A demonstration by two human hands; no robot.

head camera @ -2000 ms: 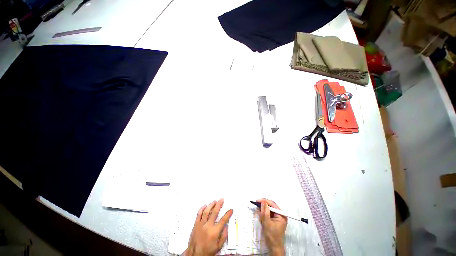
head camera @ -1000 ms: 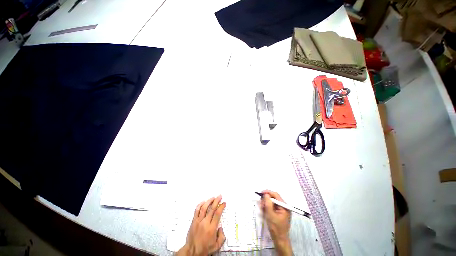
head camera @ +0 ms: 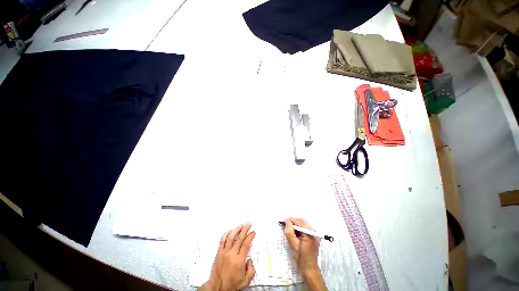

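Note:
My left hand lies flat, fingers spread, on a white sheet of paper with faint lines at the table's near edge. My right hand holds a thin white pen with dark ends, its dark tip pointing left just above or on the paper; contact cannot be told. A thin yellow strip shows on the paper between my hands.
A clear ruler with a pinkish grid lies right of my hands. Beyond are black-handled shears, red pieces under a silver clip, a grey metal block and folded khaki fabric. Dark fabric covers the left side.
My right hand with the pen has moved slightly left, after a short move away and back. My left hand stays nearly in place, flat on the paper.

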